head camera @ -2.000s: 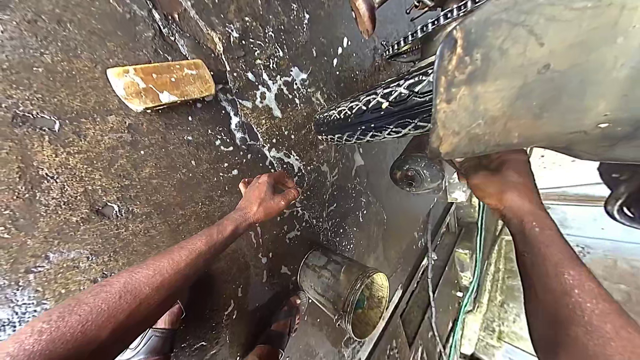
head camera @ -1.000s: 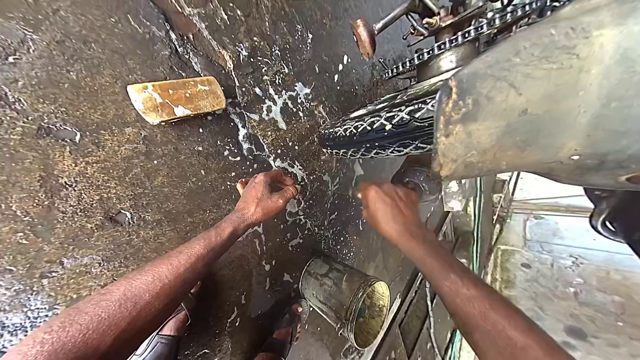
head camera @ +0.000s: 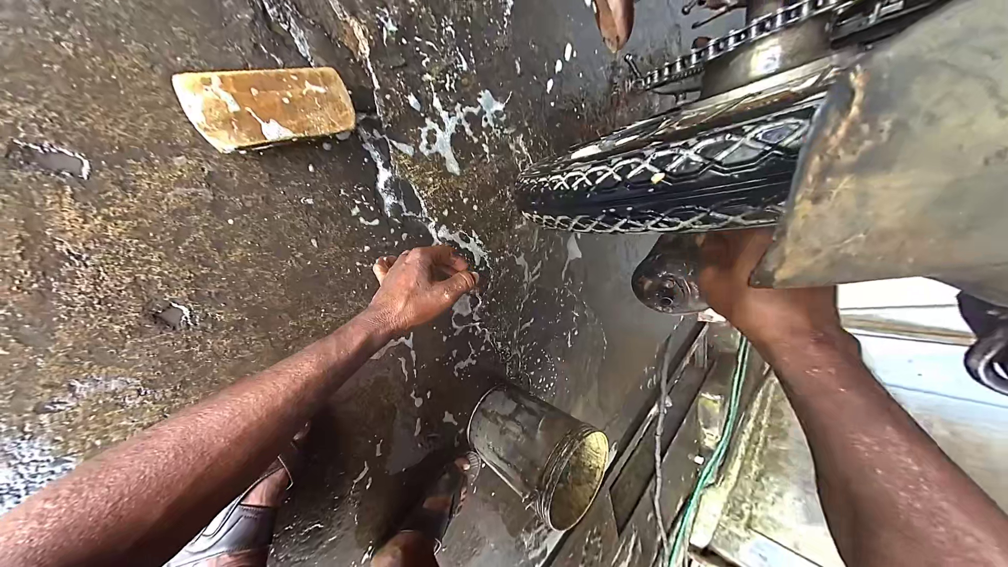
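Note:
Over the wet, suds-splashed ground, my left hand (head camera: 423, 285) hangs with its fingers curled; whether it pinches something small I cannot tell. My right hand (head camera: 744, 283) reaches under the metal mudguard (head camera: 906, 157) at the muffler (head camera: 665, 276), below the motorcycle's tire (head camera: 661, 177). The mudguard and muffler hide its fingers, so a held thing cannot be made out. White foam lies in the tire's tread. Past the wheel, at the upper right, runs the drive chain (head camera: 740, 39).
A soapy yellowish block (head camera: 276, 106), perhaps a sponge, lies upper left. The metal can (head camera: 524, 449) stands beside my sandaled feet (head camera: 236, 528). A green hose or cord (head camera: 720, 449) runs along the ledge at lower right. A brownish rounded part (head camera: 614, 24) shows at the top.
My right hand came out from under the mudguard into the open beside the muffler, then went back under it. My left hand has stayed curled over the ground.

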